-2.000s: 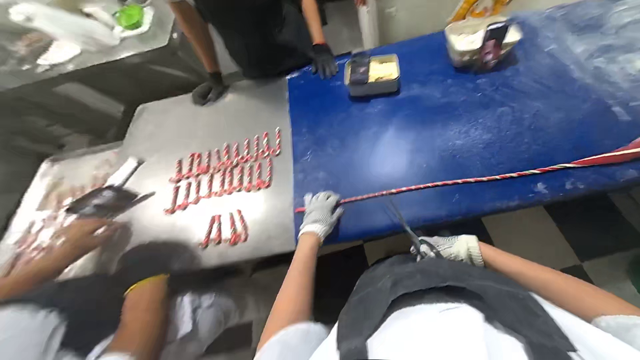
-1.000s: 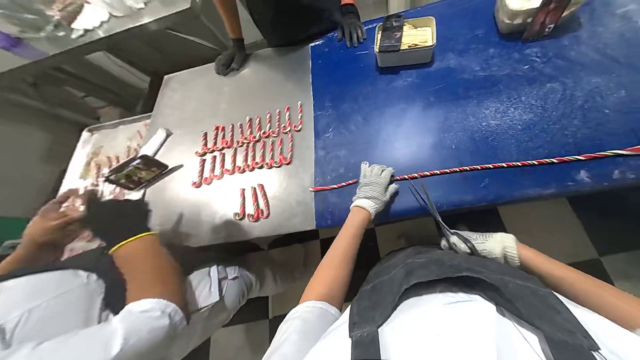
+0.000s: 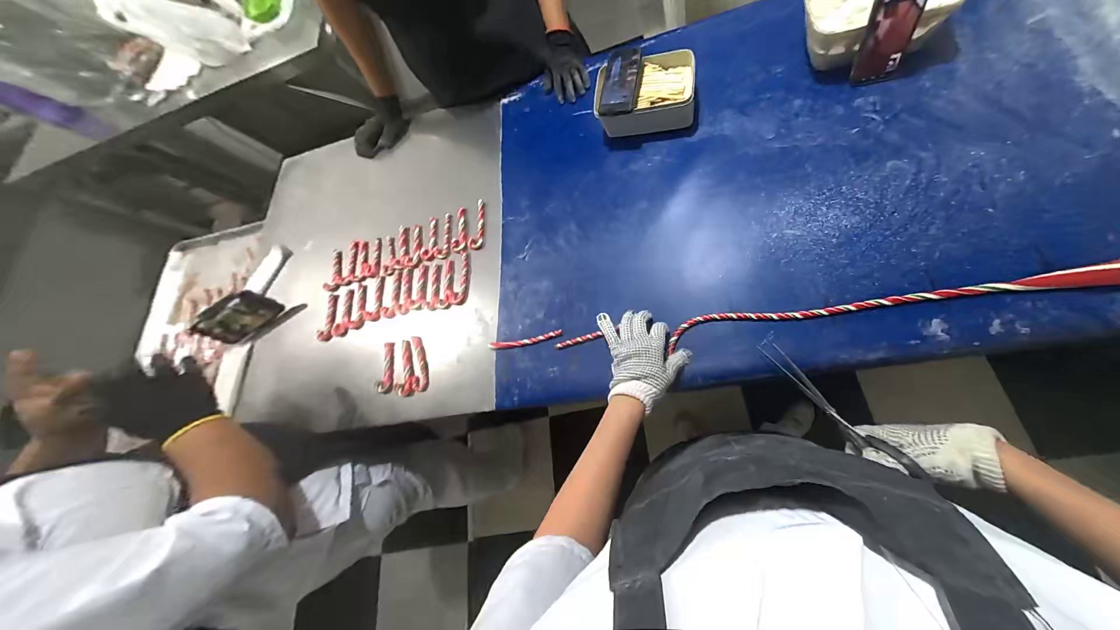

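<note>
My left hand [image 3: 640, 357], in a white dotted glove, lies palm down on the blue tabletop, over part of the candy; whether it grips anything is hidden. A long red, white and green twisted candy rope [image 3: 814, 312] runs from this hand to the right, thickening at the far edge. One short candy piece [image 3: 528, 339] lies separate to the left, and another [image 3: 582, 339] reaches to the glove's fingertips. My gloved right hand [image 3: 932, 452] holds metal scissors [image 3: 814, 394] near the table's front edge, blades pointing up and left. Rows of striped candy canes [image 3: 402, 280] lie on the steel surface.
A metal tin [image 3: 647, 121] with pale sticks and a dark package stands at the back. A tub [image 3: 827, 39] is farther right. A co-worker's black-gloved hands [image 3: 382, 129] rest on the steel table's far edge. Another co-worker is at left beside a tray [image 3: 175, 289] bearing a phone-like device.
Short candy pieces now lie apart from the rope, which was one continuous length at the left end earlier. The rope now bends at my left hand. The scissors have moved off the rope's side toward me.
</note>
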